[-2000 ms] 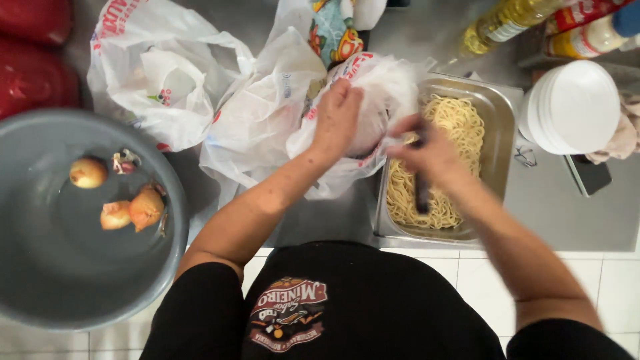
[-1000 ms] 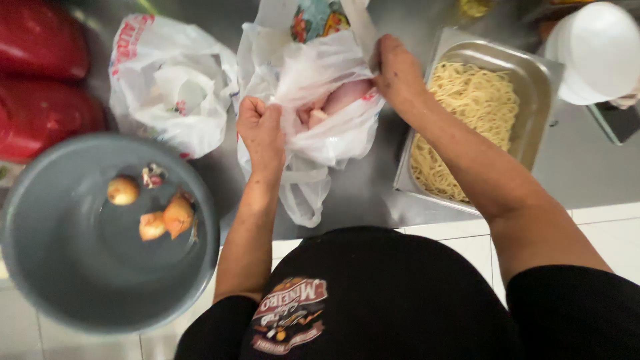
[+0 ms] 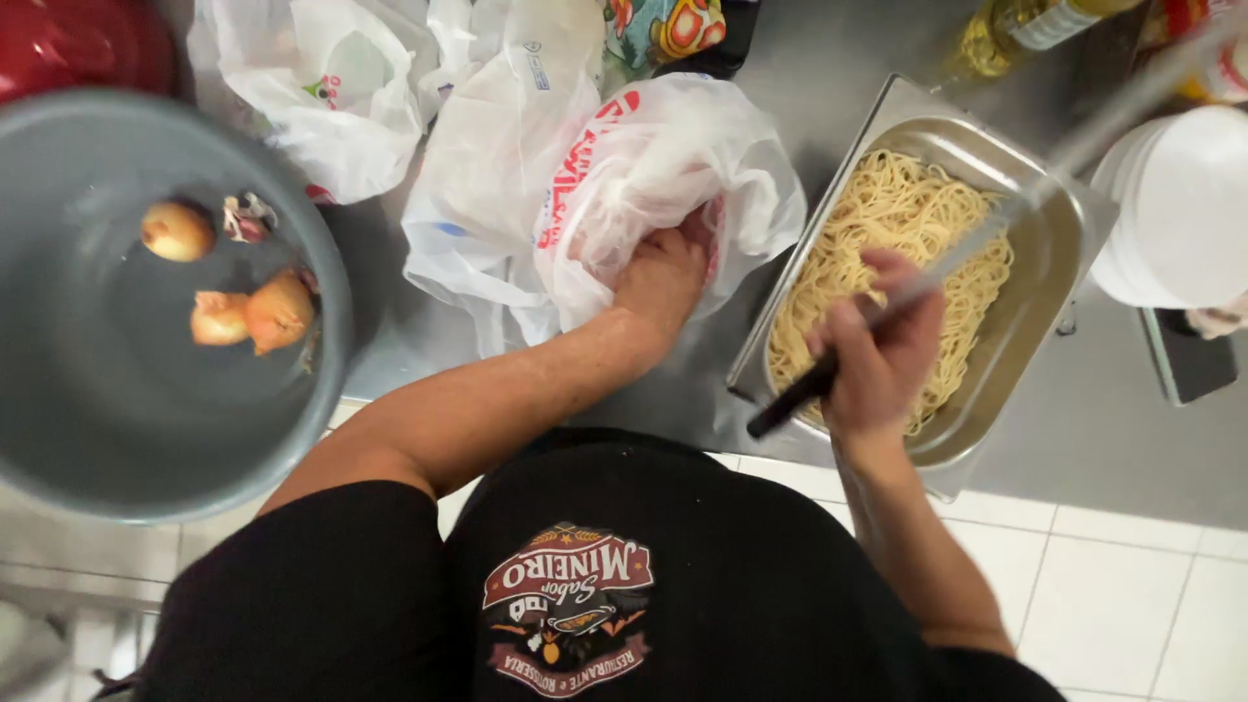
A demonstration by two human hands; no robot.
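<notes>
My left hand (image 3: 665, 278) grips the mouth of a white plastic bag (image 3: 673, 136), its fingertips partly hidden in the folds; something pink shows inside the bag. My right hand (image 3: 882, 356) is closed around the black handle of a long-bladed knife (image 3: 1043, 185). The blade is blurred and points up and to the right. Below the knife, cooked spaghetti (image 3: 907, 214) lies in a steel gastronorm pan (image 3: 1048, 283). More white plastic bags (image 3: 507, 127) lie to the left of the held bag.
A grey plastic basin (image 3: 107, 409) with onions (image 3: 177, 231) and a garlic piece (image 3: 248, 217) stands at left, by a red container (image 3: 83, 44). At right are stacked white bowls (image 3: 1185, 205), a phone (image 3: 1185, 356) and an oil bottle (image 3: 1024, 34). Patterned cloth (image 3: 668, 29) lies beyond the bags.
One second ago both hands held the bag by its edges, with pink contents showing. Now my right hand is over the spaghetti pan with the knife, and the bag is bunched around my left hand.
</notes>
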